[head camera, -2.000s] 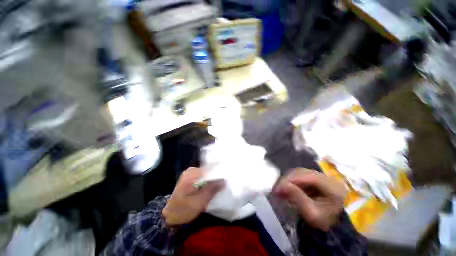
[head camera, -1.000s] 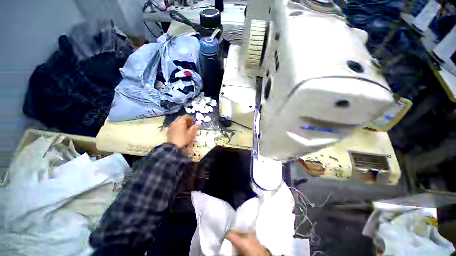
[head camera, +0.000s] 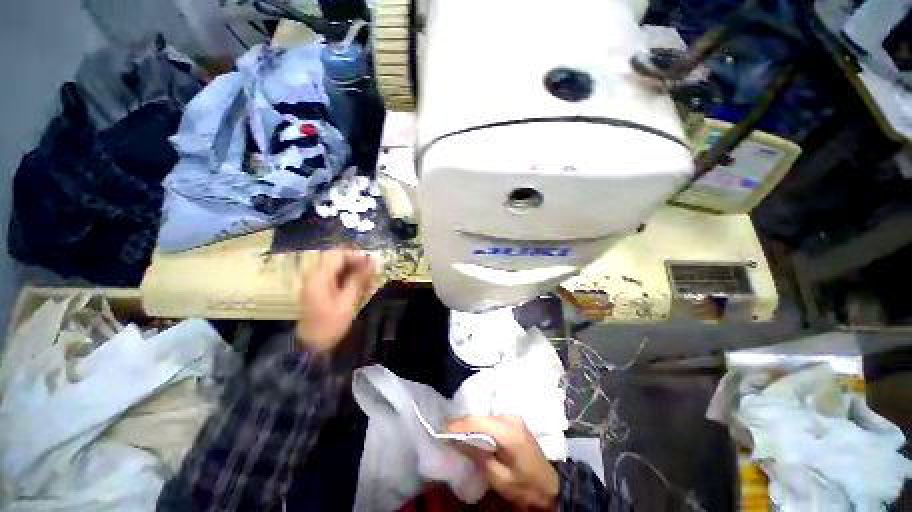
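Observation:
The cream sewing machine head (head camera: 550,170) with blue lettering fills the upper centre. White cloth (head camera: 400,440) lies below it on my lap and under the needle area, which the head hides. My right hand (head camera: 505,455) grips the cloth's folded edge at the lower centre. My left hand (head camera: 335,290) is blurred over the table's front edge, just below the small white pieces (head camera: 350,203) on a dark patch; its fingers are curled, and I cannot tell if it holds a piece.
A bin of white cloth (head camera: 110,410) is at the left. A grey-blue plastic bag (head camera: 225,130) and a dark flask (head camera: 350,85) stand on the table (head camera: 210,285). A right-hand tray (head camera: 795,360) bears white cloth. Loose threads (head camera: 600,390) hang right of the lap cloth.
The view has moved closer to the machine head. My right hand has raised the cloth and folded its edge. My left hand stays near the small white pieces, slightly lower.

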